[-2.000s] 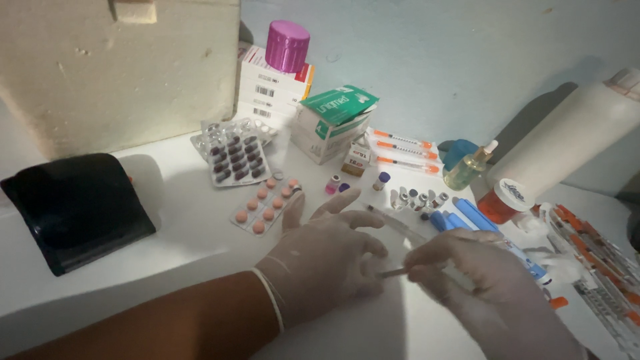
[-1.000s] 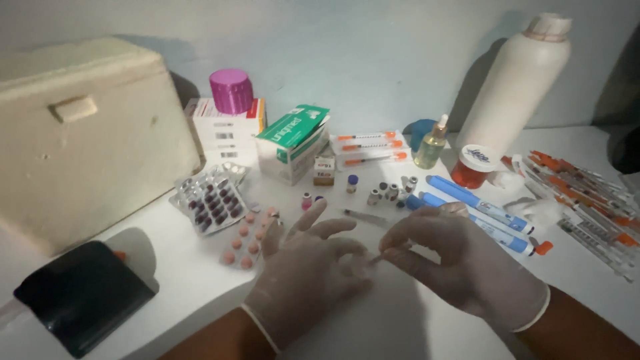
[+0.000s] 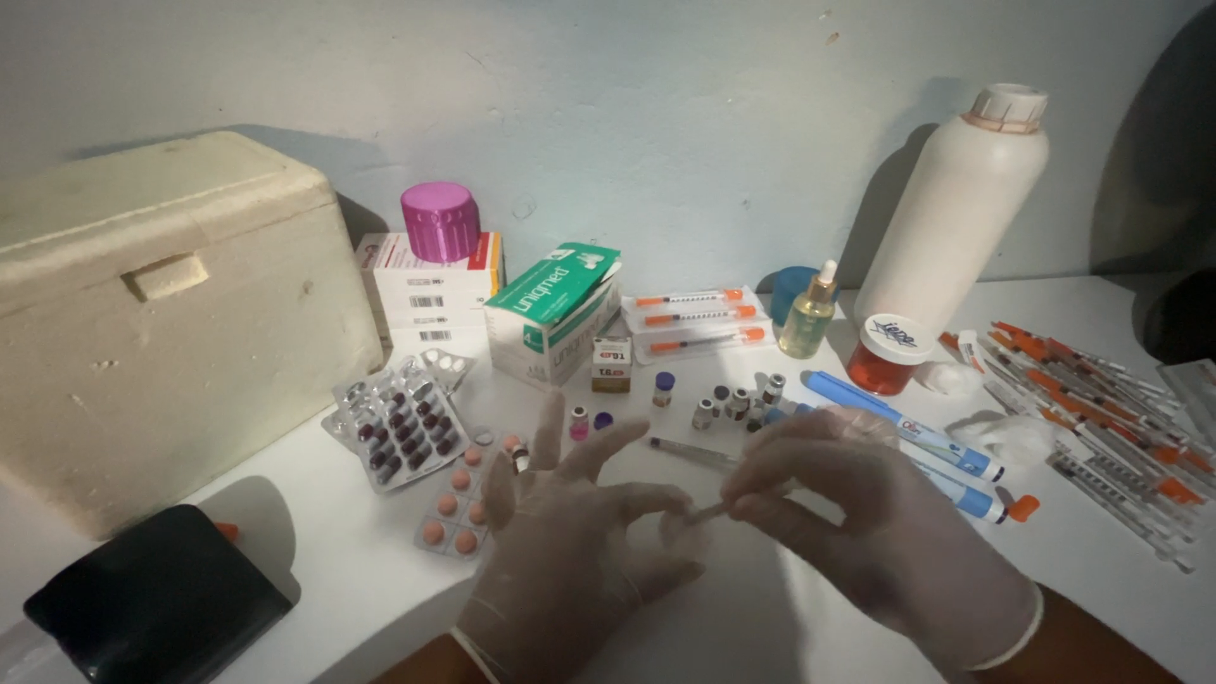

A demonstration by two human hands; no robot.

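My left hand [image 3: 570,541], in a pale translucent glove, has its fingers spread over the table beside the blister pack of orange tablets [image 3: 461,479]. Gloved too, my right hand [image 3: 855,513] pinches a small, thin, pale object [image 3: 706,515] between thumb and index finger. The far end of that object reaches the curled index finger and thumb of my left hand; blur hides whether they grip it. Just behind the hands lies a thin clear-barrelled syringe [image 3: 692,450]. Small glass vials [image 3: 703,413], a purple-capped vial [image 3: 663,389] and a pink vial [image 3: 579,423] stand beyond.
A foam box [image 3: 180,332] and black pouch [image 3: 157,598] are left. Behind are a green-white carton [image 3: 551,313], packaged orange-capped syringes [image 3: 698,321], a dropper bottle [image 3: 807,318] and white bottle [image 3: 955,209]. Blue injector pens [image 3: 902,423], a red jar [image 3: 883,366] and loose syringes [image 3: 1111,408] lie right.
The view has tilted up and shifted. My left hand's fingers are spread wider than two seconds ago; the thin object remains in my right fingers.
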